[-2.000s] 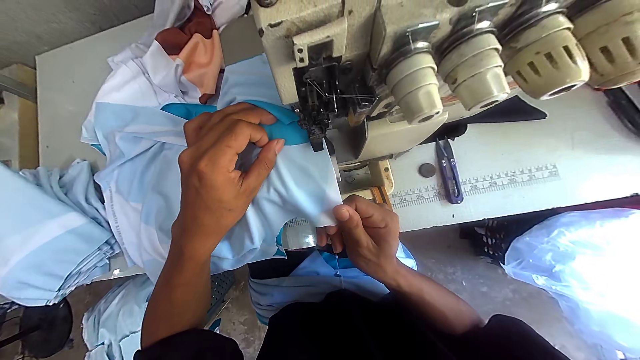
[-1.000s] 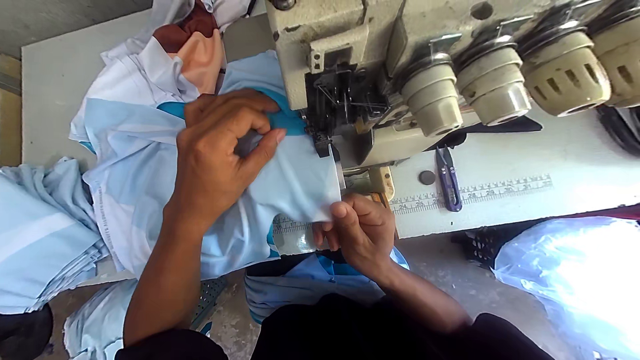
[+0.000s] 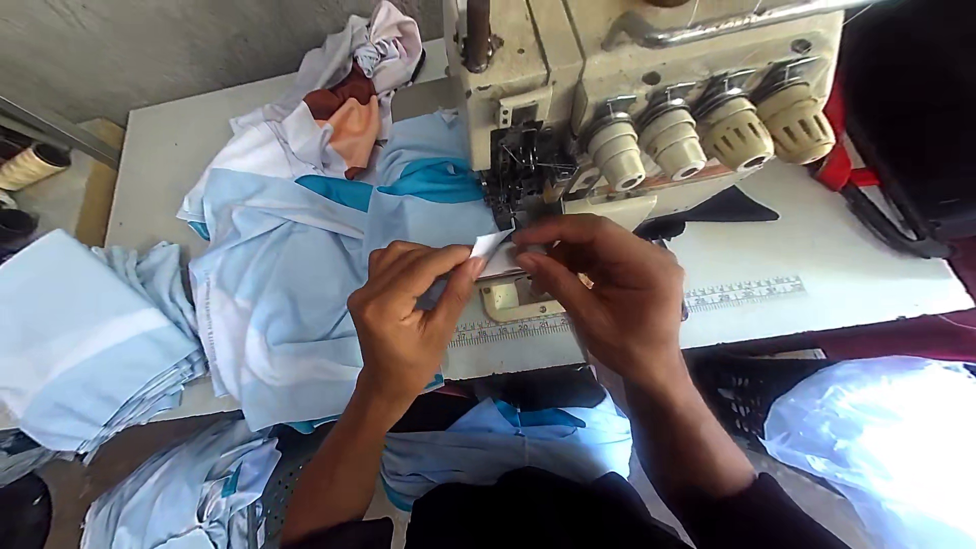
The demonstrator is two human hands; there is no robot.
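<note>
In front of the presser foot of an overlock sewing machine [image 3: 526, 171], my left hand [image 3: 412, 309] pinches a small piece of white fabric [image 3: 489, 242] between thumb and forefinger. My right hand [image 3: 610, 290] is just to the right, thumb and forefinger close together at the right side of the white piece; whether it grips the piece or a thread is too small to tell. Light blue and white fabric [image 3: 290, 282] with teal parts [image 3: 435, 181] lies left of the needle area, partly behind my left hand.
Folded light blue fabric pieces [image 3: 91, 343] are stacked at the left table edge. White, peach and brown cloth [image 3: 354, 130] lies at the back. A printed ruler strip [image 3: 747, 293] runs along the table front. A clear plastic bag [image 3: 877, 442] stands lower right, and more fabric [image 3: 511, 450] lies over my lap.
My left hand has left the spread blue fabric and now pinches a small white piece. My right hand has moved up beside the presser foot. The view has shifted.
</note>
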